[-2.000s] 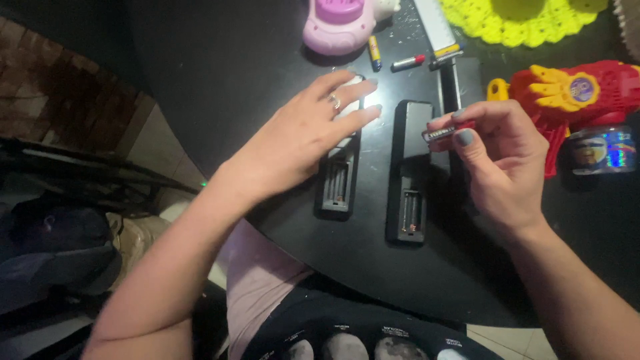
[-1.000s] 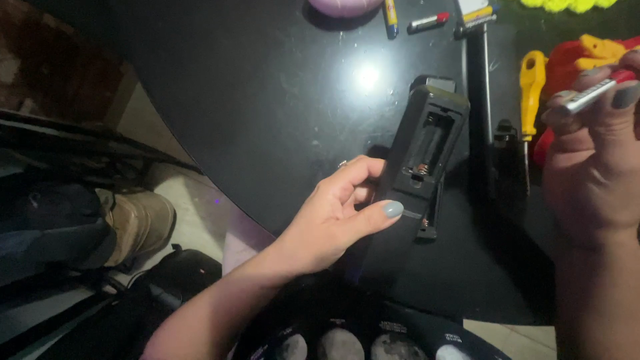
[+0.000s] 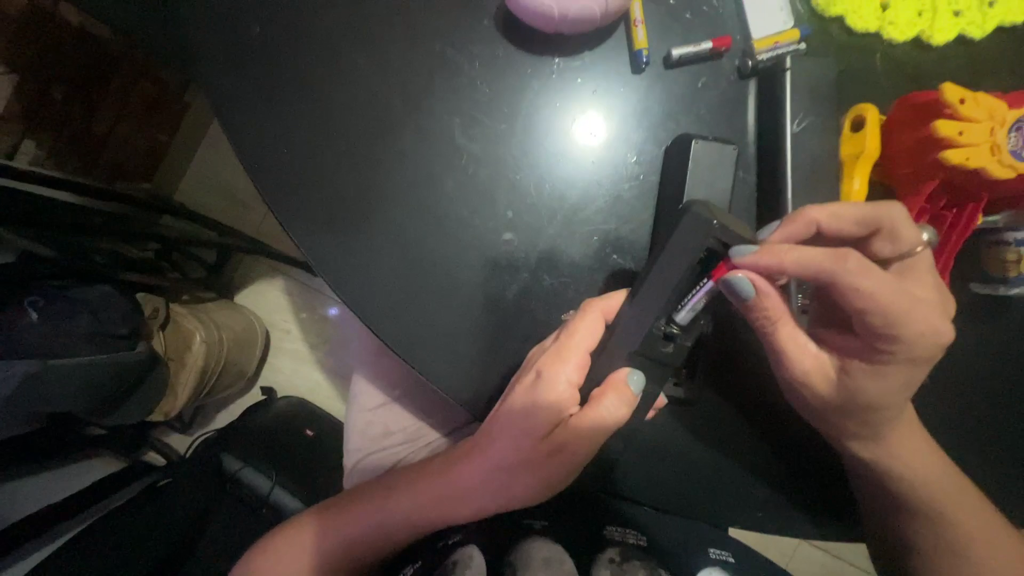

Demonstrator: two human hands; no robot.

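Observation:
My left hand (image 3: 568, 408) grips the lower part of a black remote control (image 3: 640, 320), tilted, with its battery compartment uncovered. Between thumb and fingers my right hand (image 3: 832, 296) holds a silver and red battery (image 3: 700, 296), which lies slanted at the compartment. Its red end is partly behind the fingertips. Another black remote control (image 3: 704, 176) lies on the table behind the held one, which covers its lower part.
A yellow and blue battery (image 3: 638, 36), a silver and red battery (image 3: 698, 51) and a pink object (image 3: 566, 12) lie at the table's back. To the right are a yellow-handled tool (image 3: 860, 152), a red and yellow toy (image 3: 952, 152) and a jar (image 3: 998, 260).
My right hand has moved left with the battery, from the far right to the held remote's compartment. Two seconds ago both remotes lay side by side; my left hand now holds one.

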